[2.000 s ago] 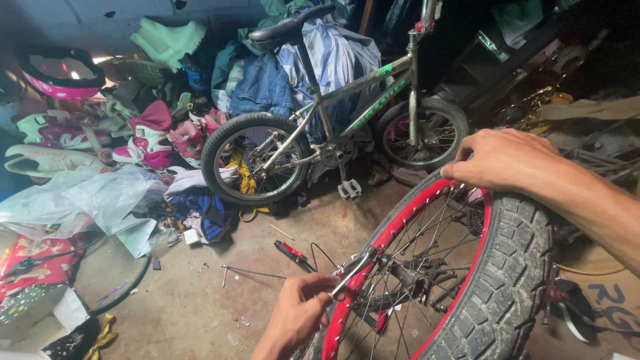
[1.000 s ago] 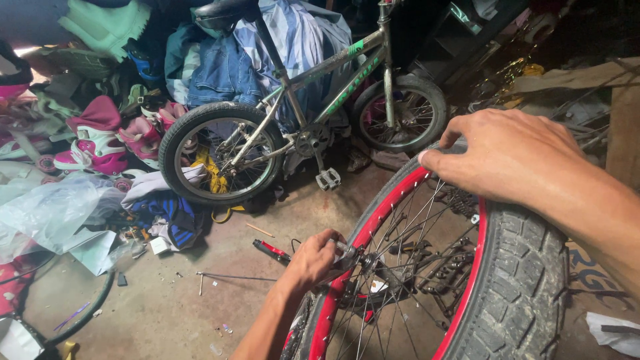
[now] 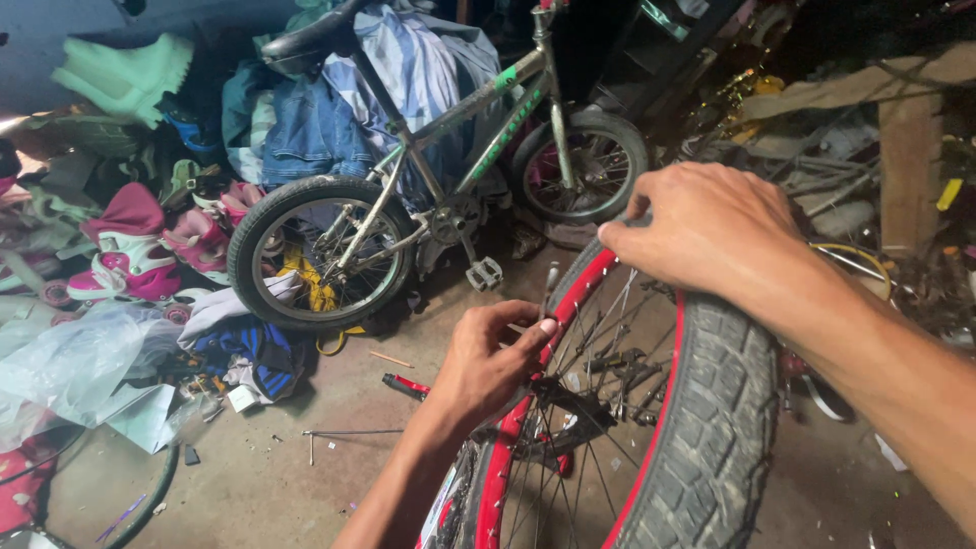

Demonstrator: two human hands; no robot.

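A bicycle wheel with a red rim and a black knobby tire stands upright at the lower right, its tread dusty. My right hand rests over the top of the tire, thumb near the rim. Lower on the rim's left side, my left hand pinches a small metal tool between thumb and fingers; its kind is hard to tell. Dark spokes run inside the rim. Behind them, a black brake or frame part and several tools on the floor are partly hidden.
A small bicycle stands behind, before piled clothes. Pink and white roller skates, a plastic bag and a black hose or tube lie left. A thin metal rod lies on the concrete floor. Wooden boards are at right.
My left hand has moved up along the rim from near the black part. My right hand remains on top of the tire. The metal tool now stands upright above my left fingers.
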